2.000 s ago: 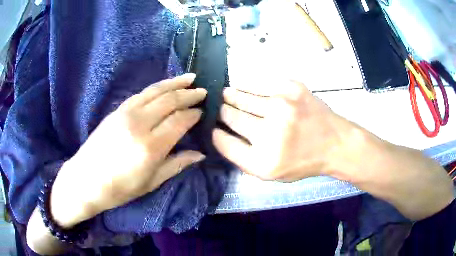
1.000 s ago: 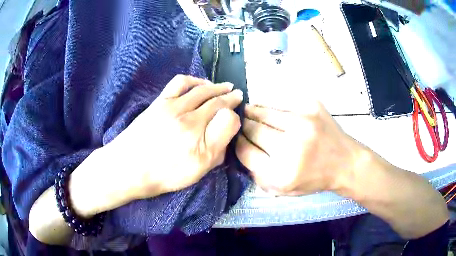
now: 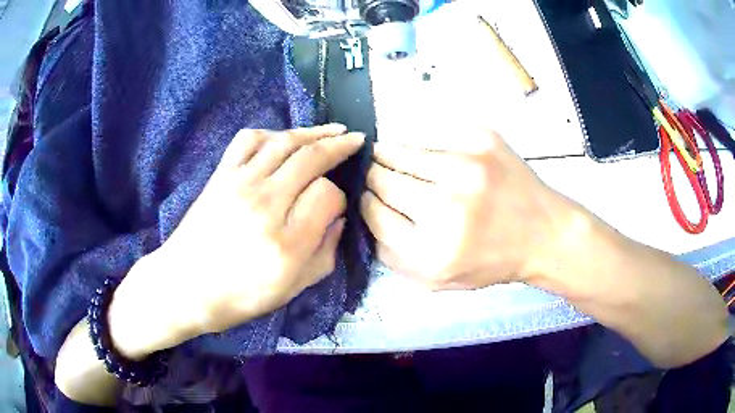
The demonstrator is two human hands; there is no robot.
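Note:
A bulky dark navy-purple garment piece (image 3: 201, 89) lies at the left, over the table and its front edge. A smooth black strip (image 3: 350, 97) runs along its right side from under the presser foot (image 3: 353, 53). My left hand (image 3: 274, 226) lies on the garment piece with its fingertips on the strip. Its thumb is bent in and what lies beneath is hidden. My right hand (image 3: 459, 210) holds the strip's right edge with its fingers together. The fingertips of both hands nearly meet over the cloth.
A tan wooden stick (image 3: 508, 56) lies right of the machine's round dark part (image 3: 390, 11). A black smartphone (image 3: 600, 89) and red-handled scissors (image 3: 685, 165) lie further right. A ruled tape (image 3: 483, 324) follows the table's curved front edge.
The view has shifted, first down, then back up. My left hand has moved right and its fingers have closed in more over the strip. My right hand stays beside the strip.

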